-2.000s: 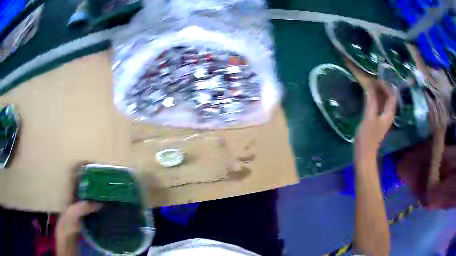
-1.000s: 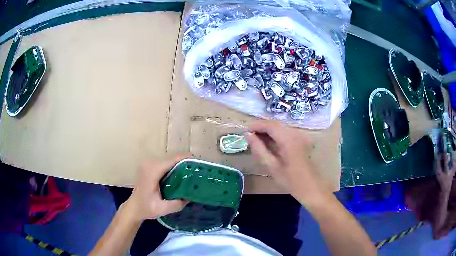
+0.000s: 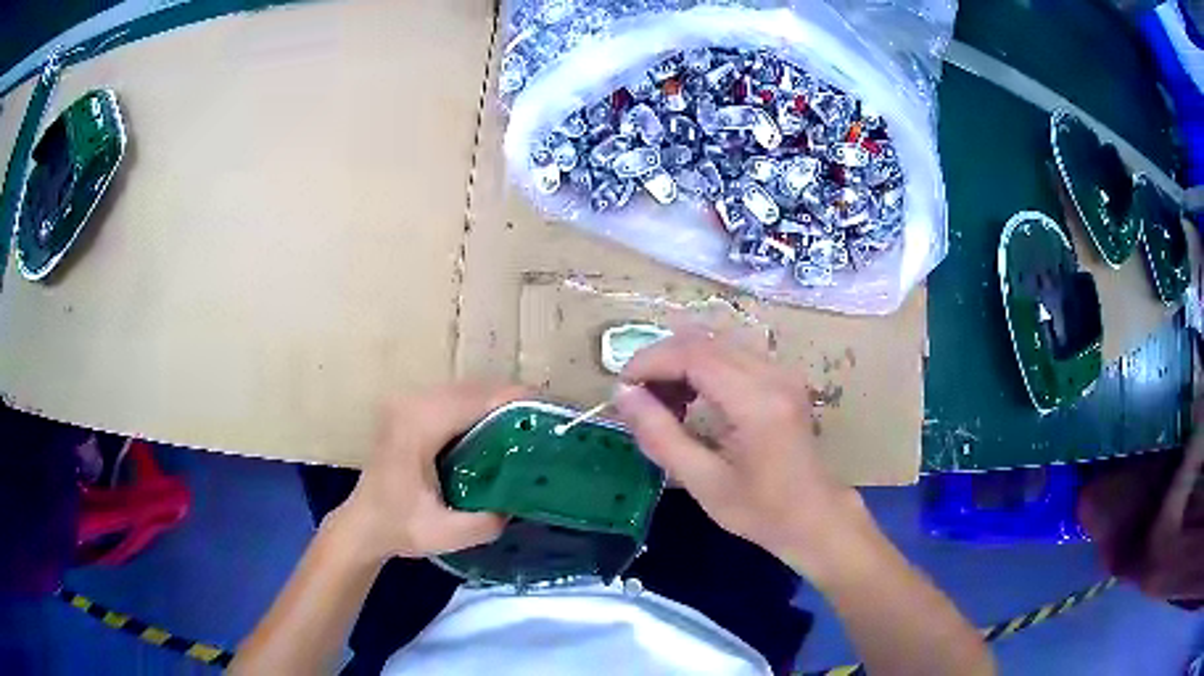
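Observation:
My left hand (image 3: 429, 475) grips the left side of a glossy green case (image 3: 561, 472) with a silver rim, at the bench's front edge. Its thumb lies over the case; the dark part faces my body. Small dark holes show on the green face. My right hand (image 3: 713, 416) pinches a thin pale applicator stick (image 3: 589, 416), whose tip is at the upper part of the green face. A small whitish-green dish (image 3: 631, 346) sits on the cardboard behind, partly covered by my right hand.
An open plastic bag (image 3: 720, 159) heaped with silver fittings, some with red, lies behind the dish. A tan cardboard mat (image 3: 264, 238) covers the bench. Another green case (image 3: 73, 185) lies far left. More cases (image 3: 1050, 310) lie at right. A blue crate (image 3: 1003, 515) stands below right.
My right hand has moved from the dish to the case, bringing the stick's tip to its green face. Earlier it was reaching among the cases at right. My left hand brought the case in from the left.

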